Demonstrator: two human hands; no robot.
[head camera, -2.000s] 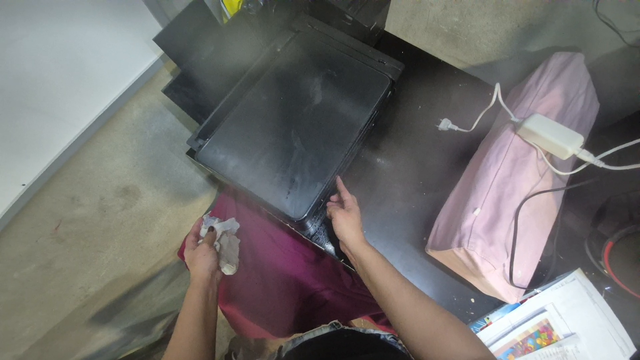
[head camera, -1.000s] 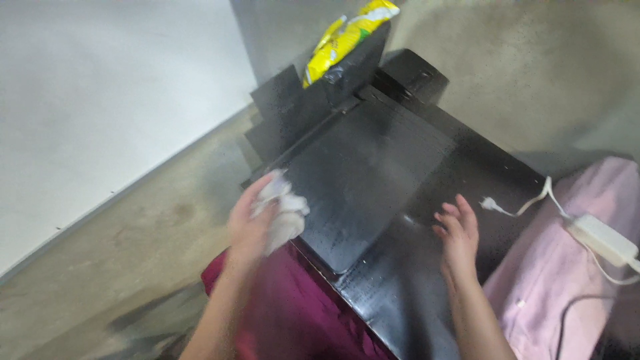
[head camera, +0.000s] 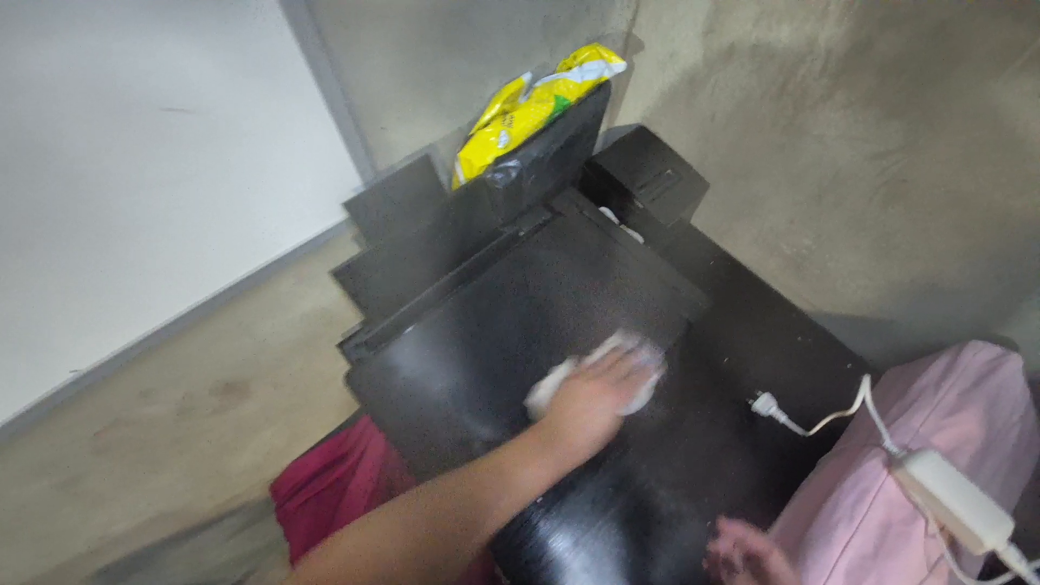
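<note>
A crumpled white cloth (head camera: 552, 390) lies under my left hand (head camera: 593, 394), pressed flat on the lid of a black printer (head camera: 504, 301). The hand covers much of the cloth and is blurred. My right hand (head camera: 743, 552) is at the bottom edge, over the dark table near the pink fabric cover; it is partly cut off, blurred, and nothing shows in it. The printer stands on the black table (head camera: 731, 325), its rear paper support raised.
A yellow plastic packet (head camera: 528, 114) rests behind the printer's rear support. To the right, a white power adapter (head camera: 955, 496) lies on a pink fabric-covered object (head camera: 959, 406), its plug (head camera: 768, 405) on the table. Dark red cloth (head camera: 341, 496) hangs at lower left. A white panel (head camera: 162, 162) stands upper left.
My left hand has moved with the cloth from beside the printer onto its lid. My right hand, earlier pointing at the printer's front edge, has moved away toward the pink cover. The view has shifted.
</note>
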